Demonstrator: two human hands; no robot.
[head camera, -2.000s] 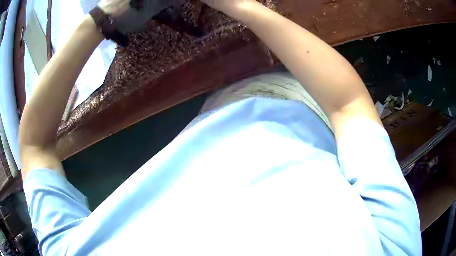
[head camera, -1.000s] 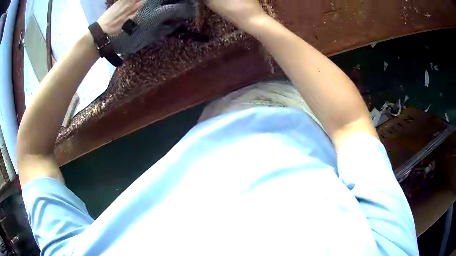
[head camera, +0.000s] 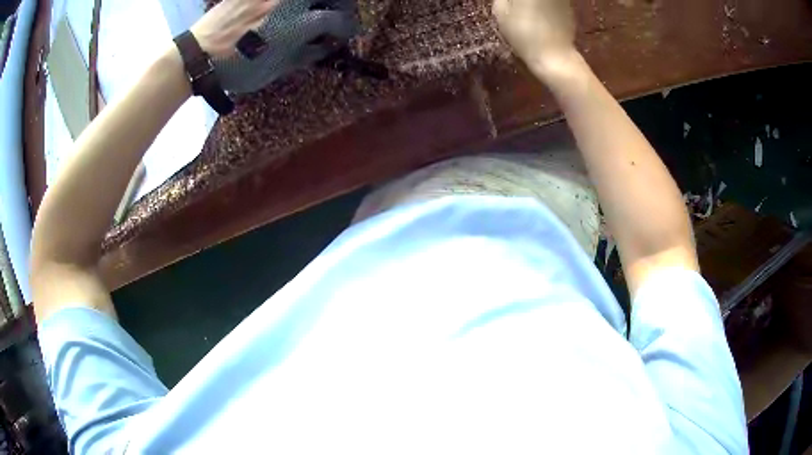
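My left hand (head camera: 289, 44) wears a grey mesh glove with a dark wrist strap. It lies at the top edge over a brown, fuzzy layer of lint (head camera: 267, 120) on the red-brown table (head camera: 427, 129). Its fingertips are cut off or hidden, so I cannot tell what it holds. My right hand (head camera: 539, 31) is bare, blurred and partly cut off by the top edge. It is over the table to the right of the glove, and its fingers cannot be made out clearly.
White paper (head camera: 178, 138) and a long grey flat piece (head camera: 71, 75) lie at the upper left. The table's front edge curves past my body. A cardboard box (head camera: 743, 240) and paper scraps are on the dark green floor (head camera: 240, 293) below.
My right hand has moved right, away from the gloved hand, uncovering a strip of linty table between them. My left hand has shifted slightly right.
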